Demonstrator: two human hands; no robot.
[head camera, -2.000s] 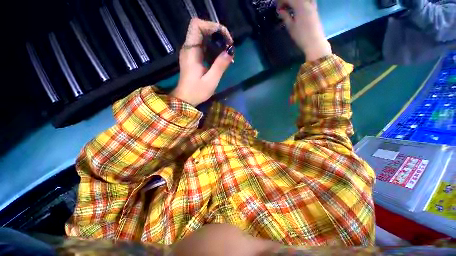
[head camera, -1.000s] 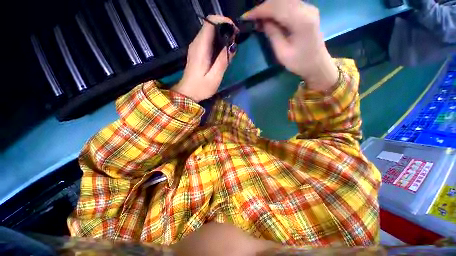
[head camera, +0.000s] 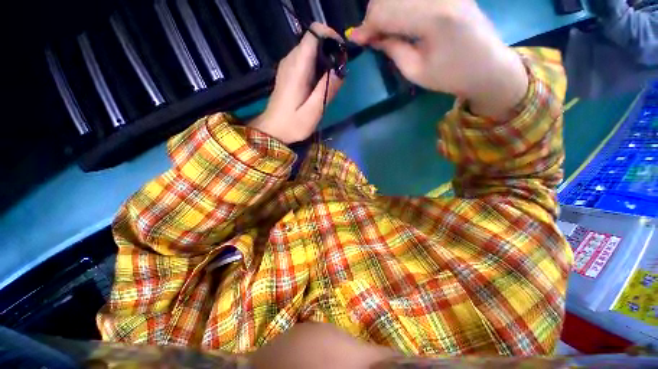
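My left hand (head camera: 299, 90) is closed around a dark bar (head camera: 331, 52), whose end shows between thumb and fingers near the bench edge. A thin black strip (head camera: 326, 95) runs from the bar's end, one part up and left, one part hanging down past my thumb. My right hand (head camera: 433, 47) is just to the right of the bar, fingers pinched. A small yellow piece (head camera: 351, 33) shows at its fingertips; whether it also holds the strip cannot be told.
A large black slotted tray (head camera: 180, 101) with several silver bars lies on the teal bench (head camera: 137, 191) at upper left. A grey cabinet (head camera: 599, 223) with labels and blue bins (head camera: 624, 173) stand at right. Another person's sleeve (head camera: 620, 32) shows at upper right.
My right hand has come from the upper right to beside the bar, its forearm now further right. The thin black strip now hangs lower from my left hand.
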